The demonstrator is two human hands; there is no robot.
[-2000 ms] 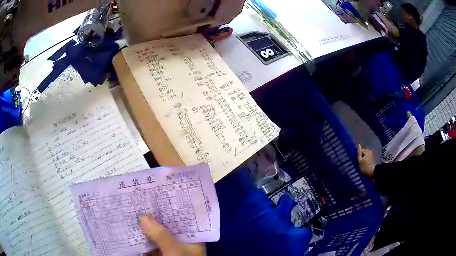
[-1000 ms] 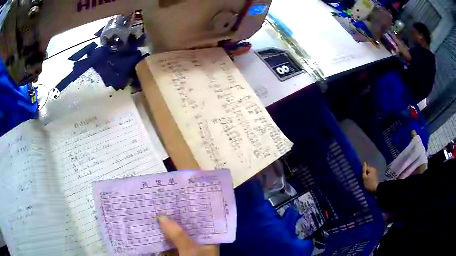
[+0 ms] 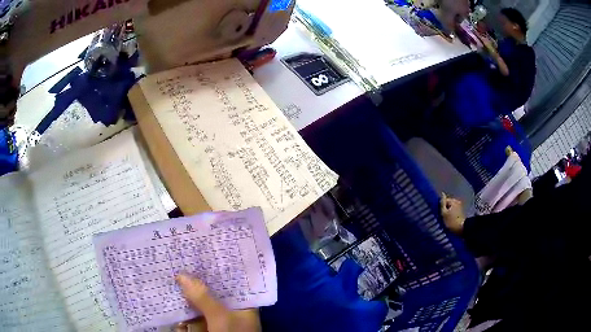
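Observation:
My right hand (image 3: 217, 308) comes in from the bottom edge. It holds the pink delivery note (image 3: 185, 266), thumb on top near the slip's middle; its other fingers are mostly hidden beneath. The slip lies or hovers over the lower right part of the open lined notebook (image 3: 84, 207); I cannot tell if they touch. Handwriting shows on the notebook's pages. The thick record book (image 3: 240, 142), a cream page with dense handwritten columns and a brown edge, lies right of the notebook. My left hand is not in view.
A cream HIKARI sewing machine (image 3: 201, 29) stands behind the books, with dark fabric scraps (image 3: 97, 97) left of it. A black number tag (image 3: 316, 72) lies on the white table. Blue crates (image 3: 421, 227) and two other people are at the right.
The view swung right and then back left, so the papers shifted in the picture. My right hand keeps hold of the pink slip, whose position over the notebook changes only slightly.

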